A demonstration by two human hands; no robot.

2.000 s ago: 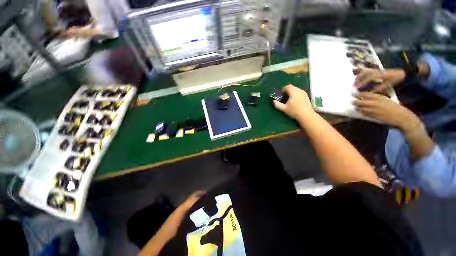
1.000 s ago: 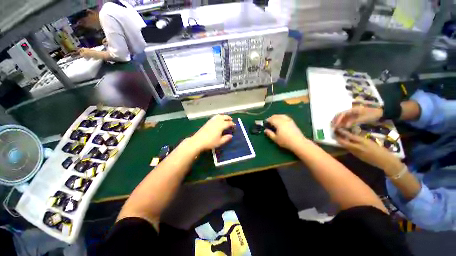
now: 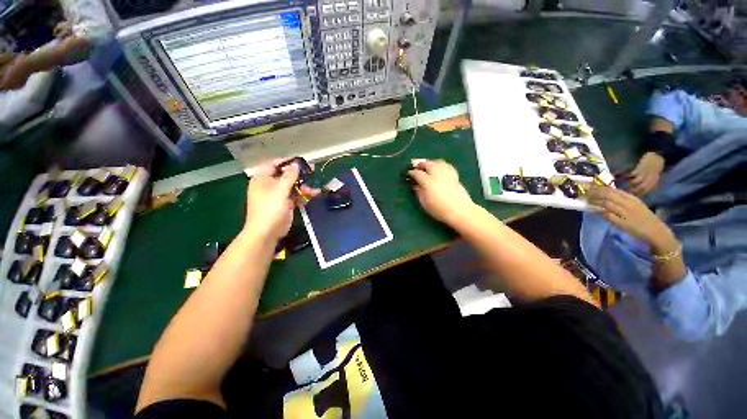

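My left hand (image 3: 273, 196) holds a small black electronic unit (image 3: 301, 169) with a yellow tab, just above the left upper edge of the work pad (image 3: 352, 234). Another black unit (image 3: 338, 199) with a white label lies on the pad. My right hand (image 3: 435, 189) is on the green bench right of the pad, its fingers around a small dark thing (image 3: 412, 170) that is mostly hidden. More black units (image 3: 294, 238) lie left of the pad, partly behind my left forearm. A thin copper-brown cable (image 3: 395, 152) loops from the bench instrument (image 3: 237, 69) toward the pad.
A white tray (image 3: 491, 123) with rows of black units lies at the right, beside a person in blue with a hand at its near corner. Another filled white tray (image 3: 106, 237) lies at the left. The instrument stand (image 3: 319, 141) is beyond the pad.
My left hand has moved off the pad to its left upper edge with a black unit, leaving one unit visible on the pad. The view has shifted; the neighbour's hands have moved apart.
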